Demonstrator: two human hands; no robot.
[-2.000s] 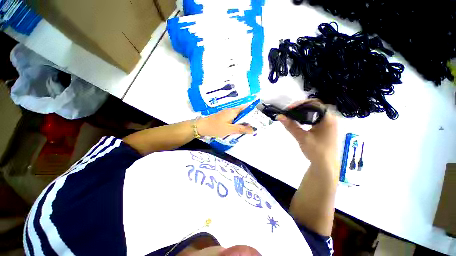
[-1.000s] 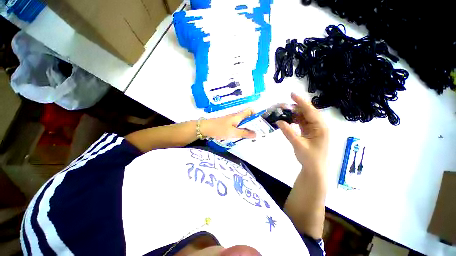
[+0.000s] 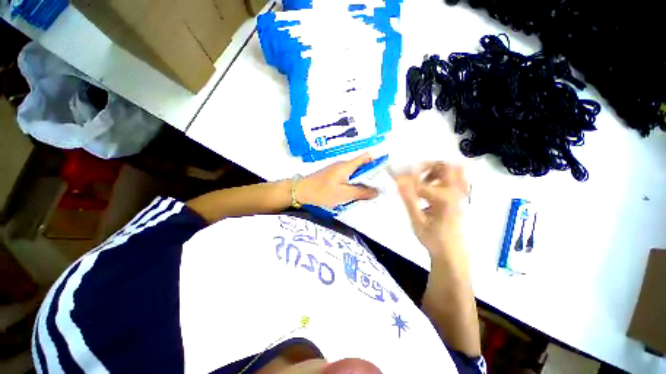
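My left hand (image 3: 334,184), with a bracelet at the wrist, grips a blue-and-white retail box (image 3: 371,169) at the near table edge, below the pile. The fingers cover much of the box. My right hand (image 3: 434,201) is just right of its end, with blurred, bent fingers; whether it holds anything cannot be told. No cable shows between the hands. Flat retail boxes (image 3: 339,95) overlap in a long blue-and-white pile beyond my left hand. A heap of coiled black cables (image 3: 511,109) lies beyond my right hand. One retail box (image 3: 520,237) lies apart on the right.
A larger black cable heap (image 3: 610,51) is at the back right. Brown cartons (image 3: 171,36) stand at upper left on the white table (image 3: 584,270). A white plastic bag (image 3: 77,109) is below the table at left. Brown cardboard (image 3: 650,303) is at the right edge.
The black coiled cable, earlier in my right hand and then at the box's open end, no longer shows. My right hand has lowered slightly; my left hand keeps the box.
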